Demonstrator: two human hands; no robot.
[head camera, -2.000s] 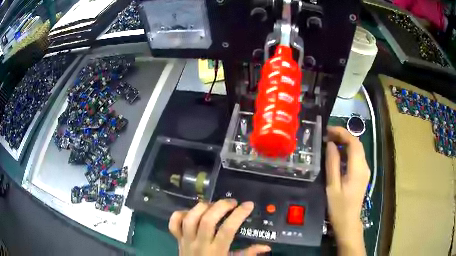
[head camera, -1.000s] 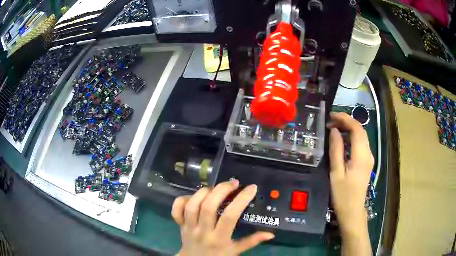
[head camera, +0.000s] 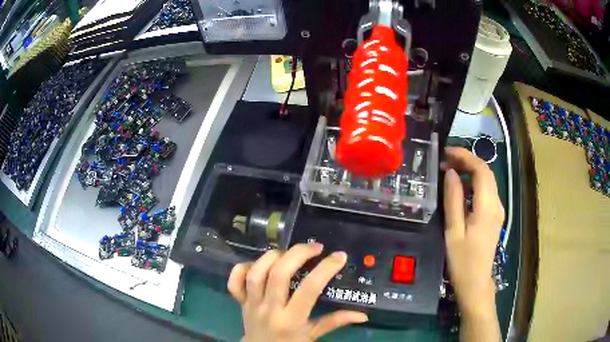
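Note:
The black test fixture (head camera: 234, 143) stands in front of me. Its red clamp handle (head camera: 374, 103) points towards the camera, above the clear pressure plate (head camera: 368, 200). My left hand (head camera: 284, 287) rests with spread fingertips on the front panel, left of the red-orange button (head camera: 368, 261) and the red power switch (head camera: 403, 270); it grips nothing. Its fingers hide part of the panel. My right hand (head camera: 471, 220) is at the fixture's right side, fingers curled beside the pressure plate. Small board parts show behind its fingers; whether it holds one is unclear.
A white-edged tray (head camera: 217, 127) with heaped circuit boards (head camera: 130, 140) lies left, another heap beyond it. A cardboard sheet (head camera: 568, 247) with rows of boards (head camera: 575, 130) lies right. A white cylinder (head camera: 486, 67) stands behind the fixture's right side. Loose boards lie beside my right wrist.
The view has shifted, so the fixture sits slightly differently in the picture. Both hands keep nearly the same places on and beside the fixture. The handle stays towards the camera.

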